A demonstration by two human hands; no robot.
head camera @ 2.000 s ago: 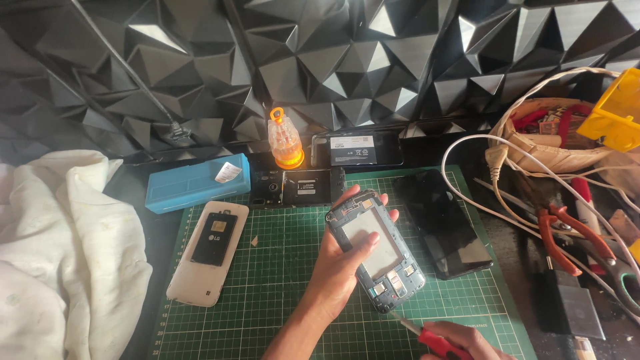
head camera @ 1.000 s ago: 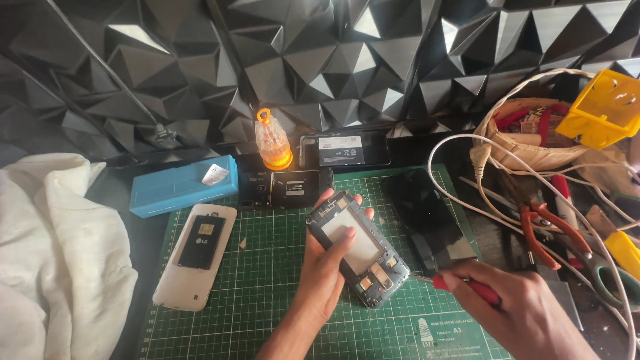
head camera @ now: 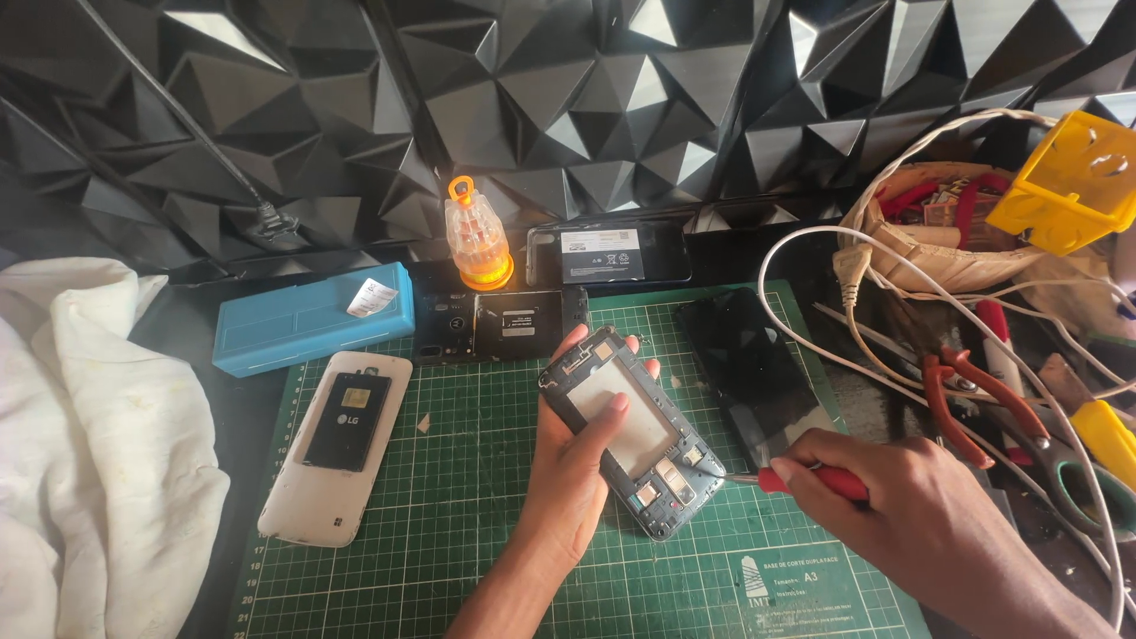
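My left hand [head camera: 572, 470] grips an opened smartphone body [head camera: 621, 417] from below, its thumb over the empty battery bay. Between the fingers of my right hand [head camera: 870, 497] is a screwdriver with a red handle [head camera: 821, 482]; its thin shaft reaches the phone's lower right edge, near the exposed parts. Whether the tip sits in a screw cannot be told. To the left, a white back cover [head camera: 302, 501] lies on the green cutting mat [head camera: 444, 550] with a black LG battery [head camera: 349, 422] on it. A dark phone screen [head camera: 750, 373] rests just right of the held phone.
Behind are a blue case [head camera: 311, 319], a clear and orange screwdriver set [head camera: 475, 235], an opened black phone [head camera: 506, 324] and a battery on a dark cover [head camera: 603, 253]. Cables, red-handled pliers [head camera: 963, 417], scissors and a basket [head camera: 958, 248] crowd the right; white cloth [head camera: 98, 444] lies left.
The screwdriver in my right hand has moved up along the phone, from its bottom end two seconds ago to its lower right edge. My left hand keeps hold of the phone.
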